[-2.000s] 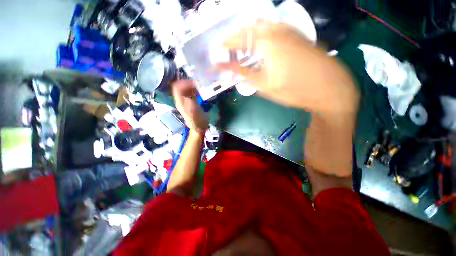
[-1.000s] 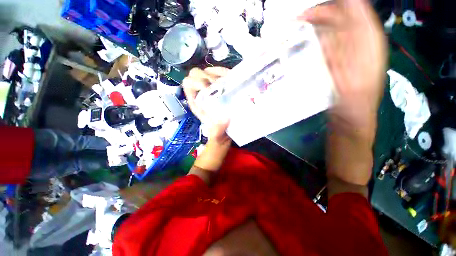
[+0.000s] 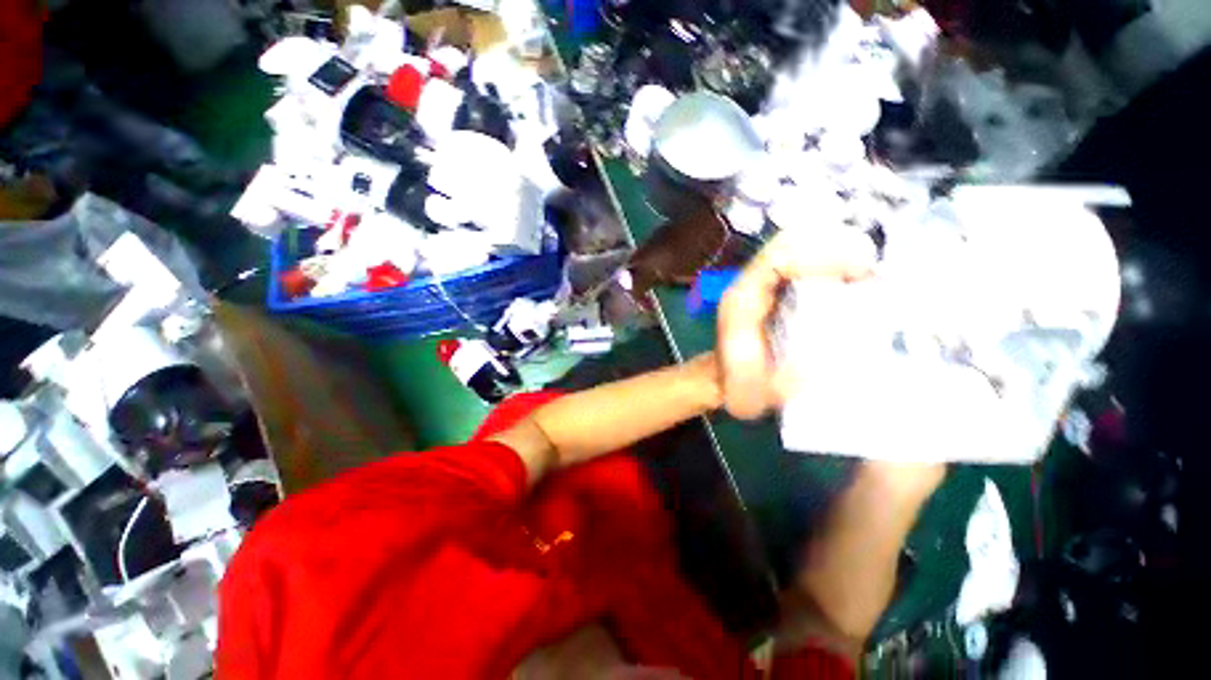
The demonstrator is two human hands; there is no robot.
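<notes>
A large white camera housing (image 3: pixel 936 352) is held up over the bench at the right, washed out by glare. My left hand (image 3: pixel 768 319) grips its left side, with the fingers at the upper left edge. My right forearm (image 3: pixel 870 538) reaches up under the housing from below. My right hand is hidden behind the housing, so its grip does not show.
A blue crate (image 3: pixel 425 295) heaped with white cameras stands left of the bench edge. More white cameras (image 3: pixel 160 412) lie at the far left. A round metal tin (image 3: pixel 707 136) stands behind the hands. A white cloth (image 3: pixel 989 551) lies on the green mat at the lower right.
The view has swung to the left, so the crate shows nearer the middle. The housing has turned and appears farther right. My right hand has passed out of sight behind it.
</notes>
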